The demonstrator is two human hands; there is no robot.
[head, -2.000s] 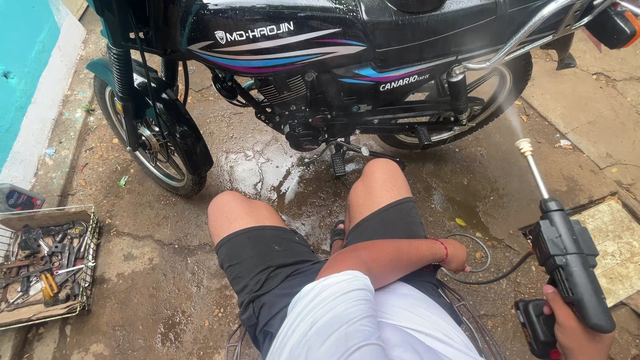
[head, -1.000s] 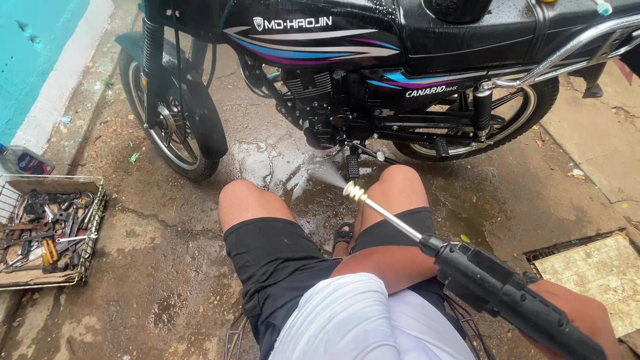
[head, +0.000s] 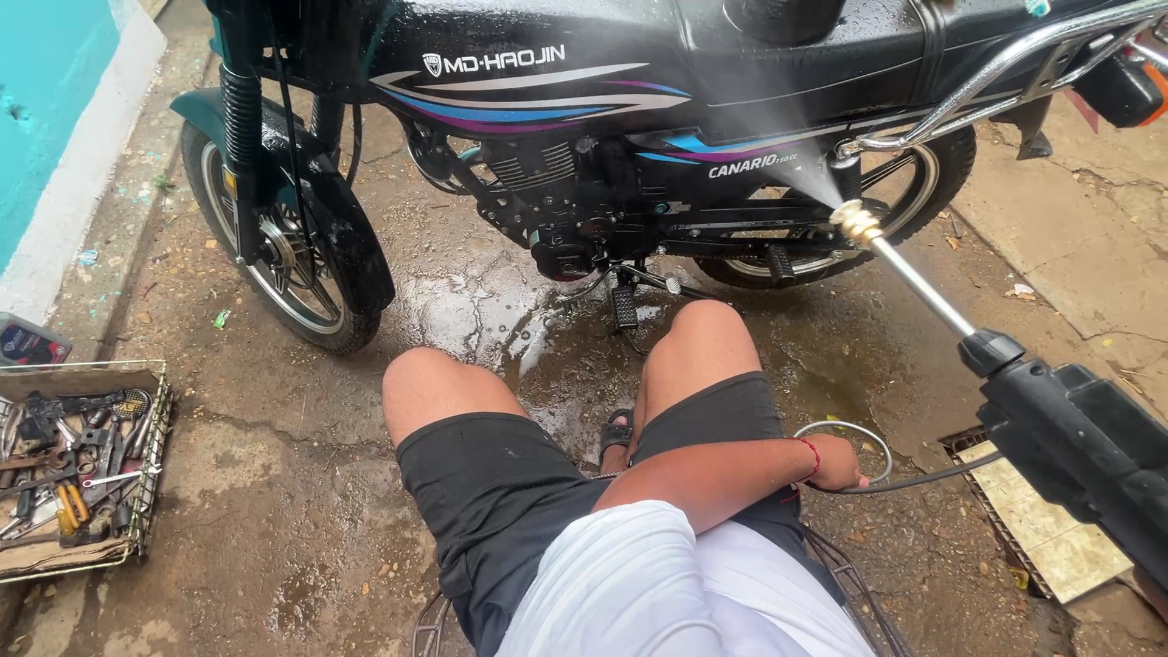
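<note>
A black pressure washer gun (head: 1068,438) with a metal lance and brass nozzle (head: 856,222) enters from the right and sprays a fan of water toward the seat and side panel of a wet black motorcycle (head: 547,109). Only a sliver of my right hand (head: 1152,591) shows, at the underside of the gun near the right edge; its fingers are out of frame. My left hand (head: 835,464), with a red bracelet at the wrist, is closed around a thin hose (head: 931,476) beside my right thigh.
A wire basket of hand tools (head: 164,401) stands at the left, with a plastic bottle (head: 27,342) behind it. A painted wall (head: 55,119) borders the upper left. Wet concrete lies under the motorcycle. A tile over a metal grate (head: 1049,538) lies at the lower right.
The gun's nozzle has swung from low near the foot peg up and right to beside the rear shock absorber. The spray now points at the seat and side panel.
</note>
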